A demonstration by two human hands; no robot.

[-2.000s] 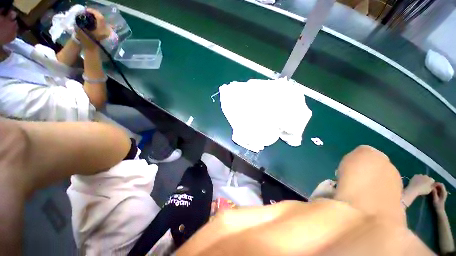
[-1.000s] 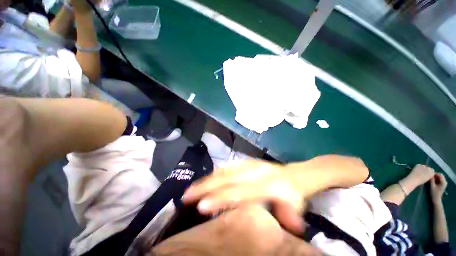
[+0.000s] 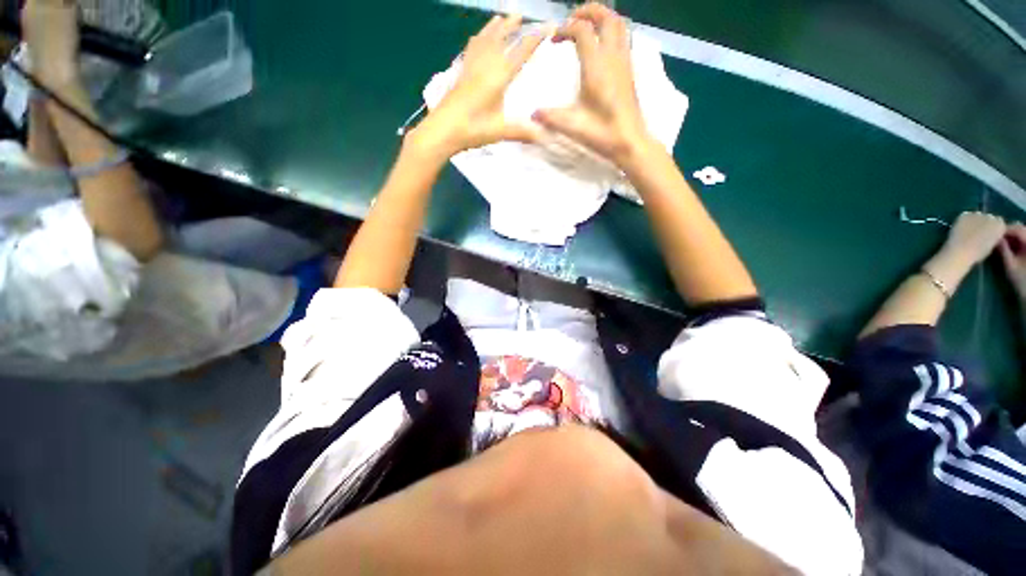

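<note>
A crumpled white cloth-like mass (image 3: 538, 205) lies on the green bench in front of me. My left hand (image 3: 482, 95) rests over its left part and my right hand (image 3: 604, 99) over its right part. Fingers are spread and curved near its far edge, and the thumbs come close together over the middle. I see nothing clearly gripped; the fingertips' contact with the cloth is hard to tell. A small white lobed part with a centre hole (image 3: 709, 176) lies to the right of the cloth.
Green bench (image 3: 804, 191) with a pale rail (image 3: 776, 74) behind. A clear plastic box (image 3: 200, 70) stands at the upper left by a neighbouring worker's arm (image 3: 88, 146) and a dark corded tool (image 3: 110, 43). Another worker's hands (image 3: 977, 235) are at the right, near a thin white cord (image 3: 923, 217).
My hands, close to my body one second ago, have reached forward onto the white cloth. The view has shifted, and the cloth now appears higher in the picture.
</note>
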